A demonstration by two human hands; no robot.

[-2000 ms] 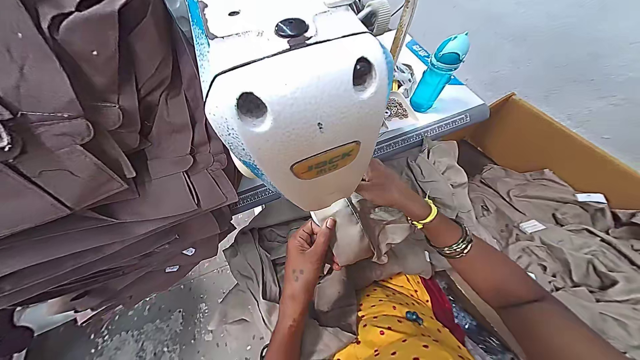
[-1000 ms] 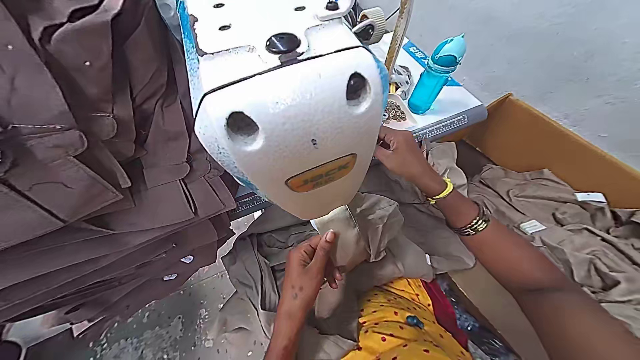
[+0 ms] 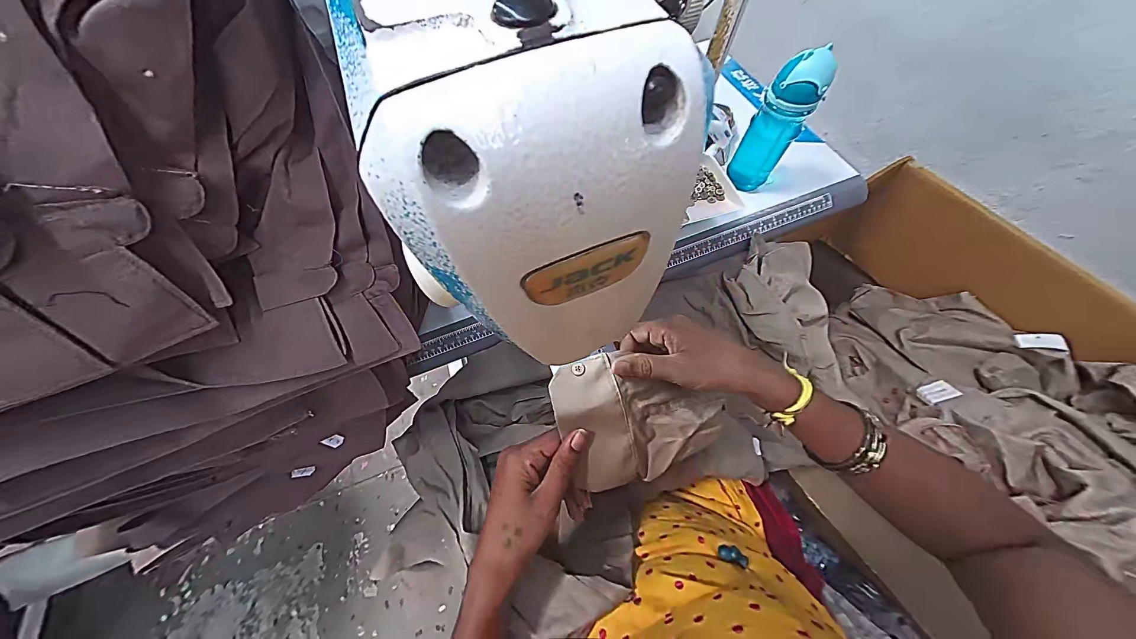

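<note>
Both my hands hold the beige cuff [image 3: 596, 435] of a garment just below the head of a white Jack sewing machine [image 3: 541, 169]. My left hand [image 3: 532, 488] pinches the cuff's lower left edge between thumb and fingers. At its upper right corner, my right hand [image 3: 679, 355] grips the cloth. A small round button [image 3: 579, 368] shows near the cuff's top edge, close to the machine's lower tip. The rest of the garment lies bunched around the cuff and hangs below. The machine head hides the needle area.
Brown garments [image 3: 177, 266] hang in a thick stack at left. Right of the machine, a tray of buttons [image 3: 708, 188] and a blue bottle [image 3: 768, 133] stand on the table with a ruler edge [image 3: 754, 232]. A cardboard box [image 3: 994, 257] holds beige garments [image 3: 958, 382] at right.
My right hand was beside the machine's right side one second ago; it has come down and left onto the cuff. The button on the cuff is now in sight.
</note>
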